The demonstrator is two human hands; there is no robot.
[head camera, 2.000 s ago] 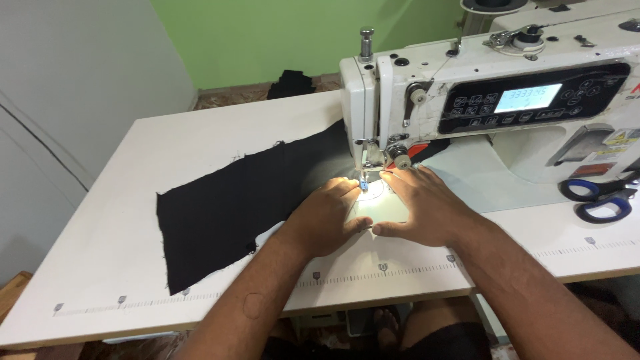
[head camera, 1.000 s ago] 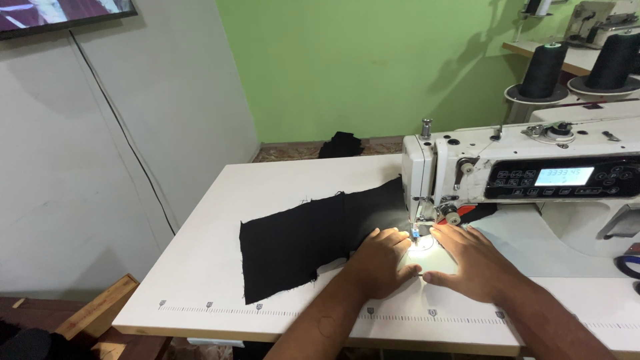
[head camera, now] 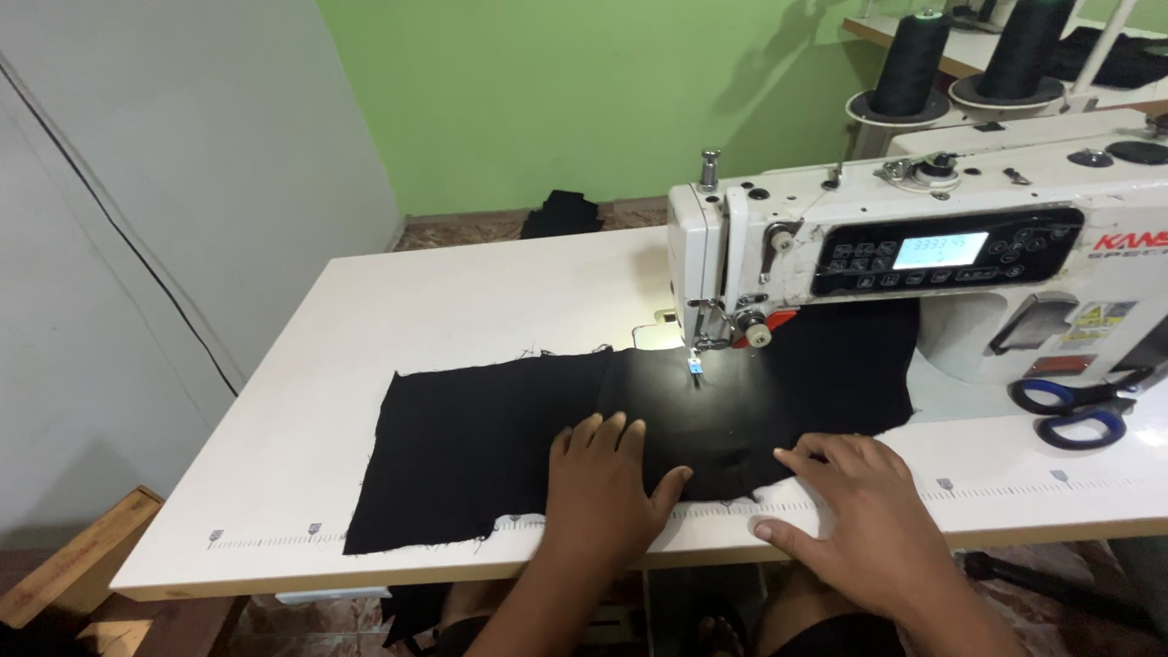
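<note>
Black fabric point(head camera: 474, 438) with frayed edges lies flat across the white table and under the sewing machine point(head camera: 876, 246), whose lit presser foot point(head camera: 695, 365) is over it. My left hand point(head camera: 607, 484) rests on the cloth, palm down with fingers spread, to the left of and nearer than the foot. My right hand point(head camera: 853, 511) is at the near right edge of the cloth, its fingertips touching that edge and its thumb apart over the table. Neither hand grips anything that I can see.
Blue-and-black scissors point(head camera: 1072, 411) lie on the machine's right side. The table point(head camera: 301, 365) has a printed ruler along its near edge. Thread cones point(head camera: 911, 68) stand behind the machine. More dark cloth point(head camera: 561, 214) is beyond the far edge. A wooden piece point(head camera: 82, 557) is at lower left.
Both hands have drawn back from the needle area toward the near edge and moved apart. The black fabric now extends under the foot and nearer to me, where the pale machine bed showed before.
</note>
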